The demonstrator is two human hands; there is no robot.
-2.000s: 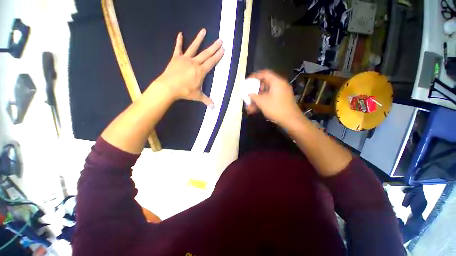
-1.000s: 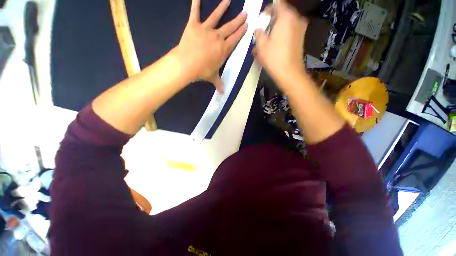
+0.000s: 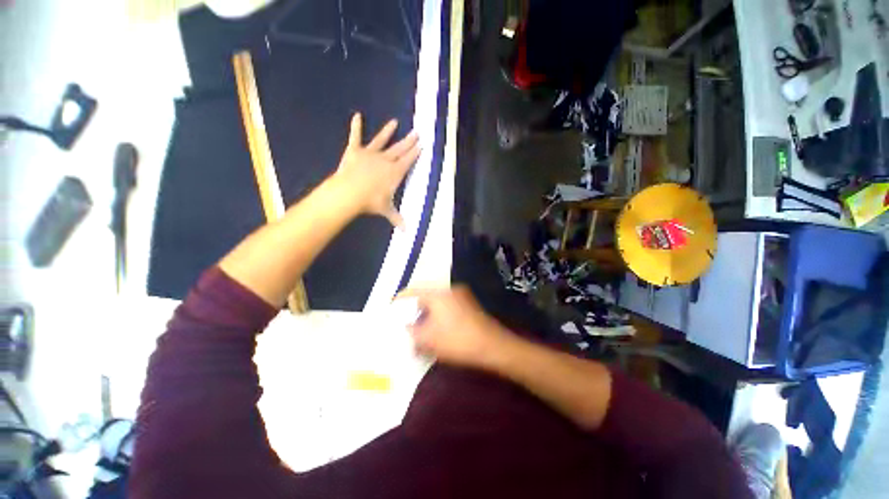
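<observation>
The dark garment panel [image 3: 210,195] lies flat on the pale tabletop, with thin white lines near its far end. The long white curved ruler [image 3: 417,185] lies along its right side, with a dark strip of cloth showing beyond it. My left hand [image 3: 375,177] is spread flat, fingers apart, on the panel and the ruler's edge. My right hand [image 3: 448,326] is slightly blurred at the ruler's near end, fingertips closed on a small white chalk [image 3: 413,314]. The wooden ruler [image 3: 261,156] lies on the panel, partly under my left forearm.
A yellow slip [image 3: 369,381] lies on the table near me. A dark oblong block [image 3: 58,220] and large shears [image 3: 122,210] lie at left. A round yellow stool [image 3: 666,235] with a red packet stands at right. Scissors [image 3: 794,62] lie on another table.
My right hand has moved from the far part of the ruler back to its near end, still with the chalk. My left hand stays pressed down. The view has shifted, showing more of the panel.
</observation>
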